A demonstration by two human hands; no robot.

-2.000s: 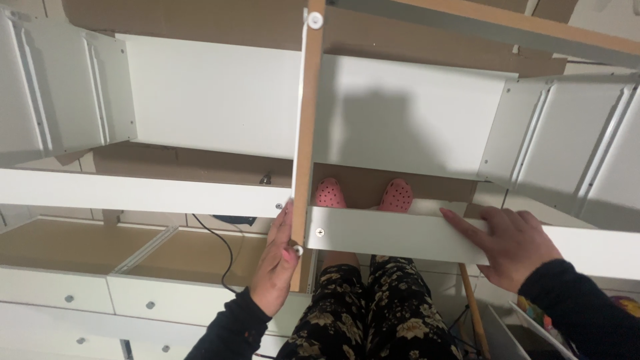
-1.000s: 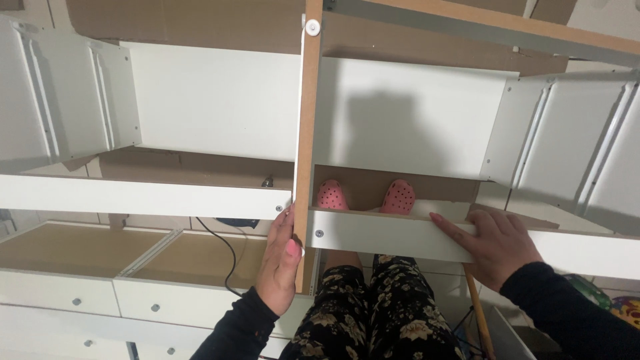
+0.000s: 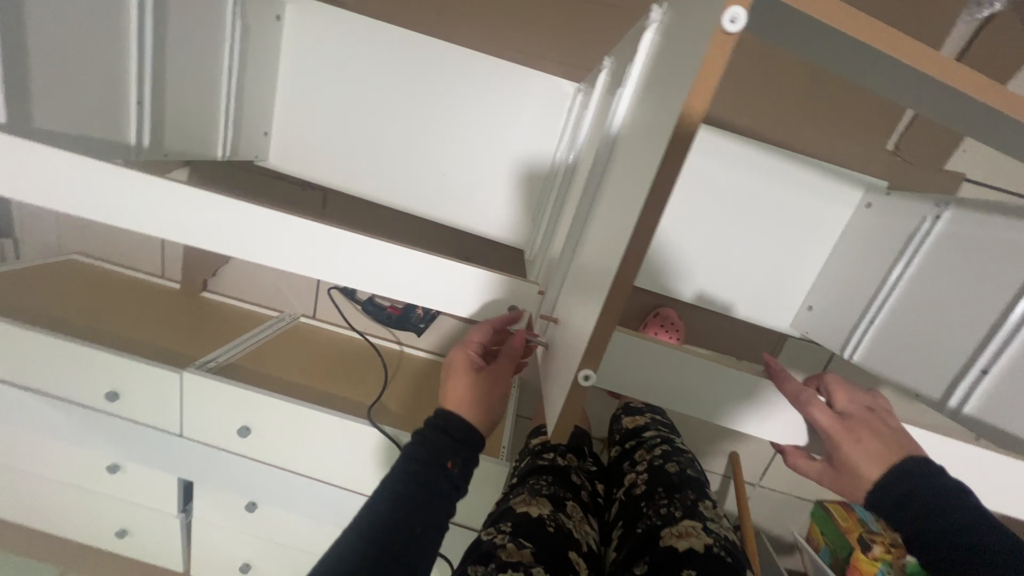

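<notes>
My left hand (image 3: 485,364) pinches the right end of a long white rail (image 3: 264,232), beside the upright divider panel (image 3: 608,208). Wooden dowels and a metal pin show in the narrow gap between rail end and panel. On the panel's far side, my right hand (image 3: 844,424) grips another white rail (image 3: 696,384), with the index finger along its top edge. That rail's left end meets the divider near a round white fitting (image 3: 586,377). A second round fitting (image 3: 734,18) is at the divider's upper end.
White side panels with drawer runners (image 3: 896,280) stand at both sides, with white back boards behind. Drawer fronts with round knobs (image 3: 112,396) lie at lower left. A corded power tool (image 3: 396,314) is on the tiled floor. A pink clog (image 3: 662,326) shows between the boards.
My left hand has moved from the divider's edge to the end of the left rail. A gap with dowels now shows there. The view has shifted and tilted.
</notes>
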